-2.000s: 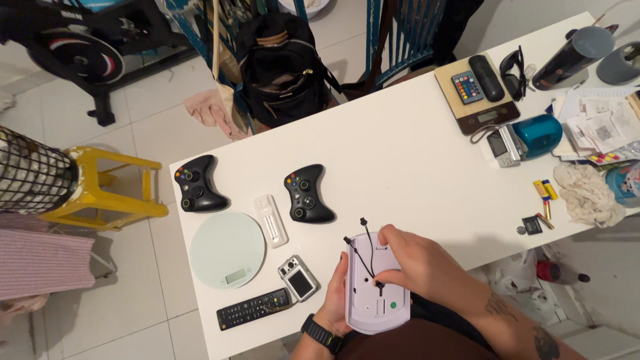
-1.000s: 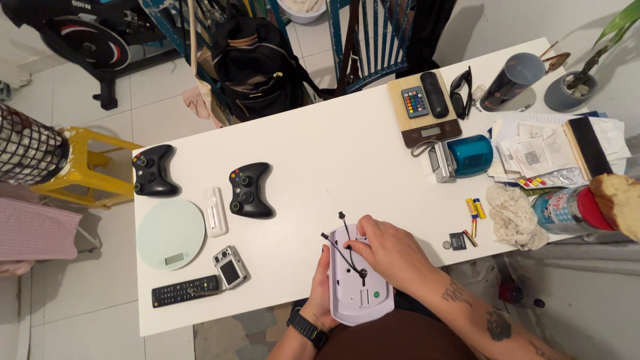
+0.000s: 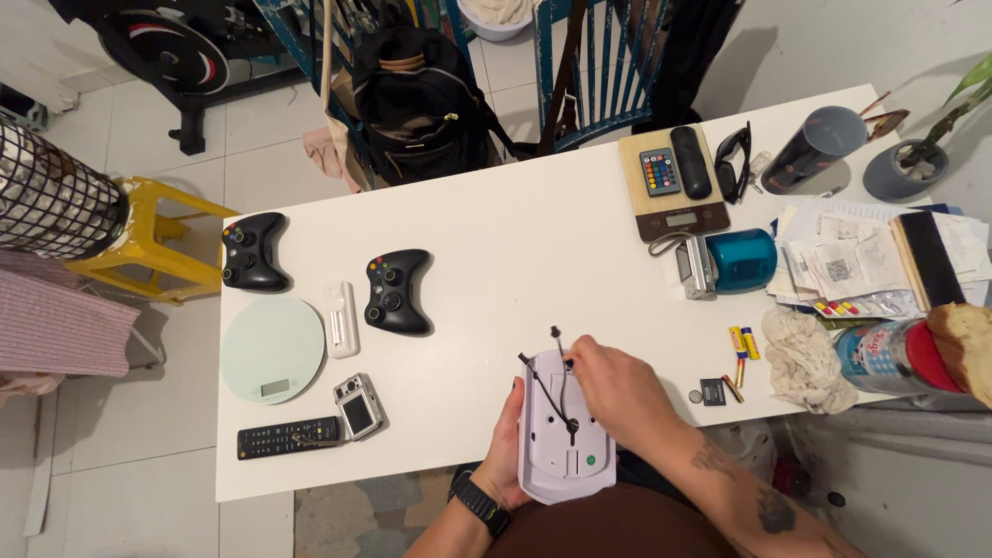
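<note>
My left hand (image 3: pixel 504 453) grips the left side of a pale lilac plastic housing (image 3: pixel 554 465) at the table's near edge. Two short black cables with small connectors (image 3: pixel 559 395) come out of a hole in its middle and lie toward its far end. My right hand (image 3: pixel 612 380) is at the housing's upper right, its fingertips pinched at a small dark piece that I cannot make out. A green round sticker is on the lower part of the housing. Left of it on the table lie a black game controller (image 3: pixel 397 291) and a silver compact camera (image 3: pixel 359 408).
Another controller (image 3: pixel 254 252), a round glass scale (image 3: pixel 271 349), a white plastic piece (image 3: pixel 341 319) and a remote control (image 3: pixel 287 438) are at left. Batteries (image 3: pixel 748 343), a kitchen scale (image 3: pixel 639 209), a teal case (image 3: pixel 742 261), a tumbler (image 3: pixel 814 151), papers (image 3: pixel 845 256) and crumpled cloth (image 3: pixel 806 360) are at right.
The view has shifted to the right. My left hand still holds the housing, and my right hand stays near its far end; nothing else has plainly moved.
</note>
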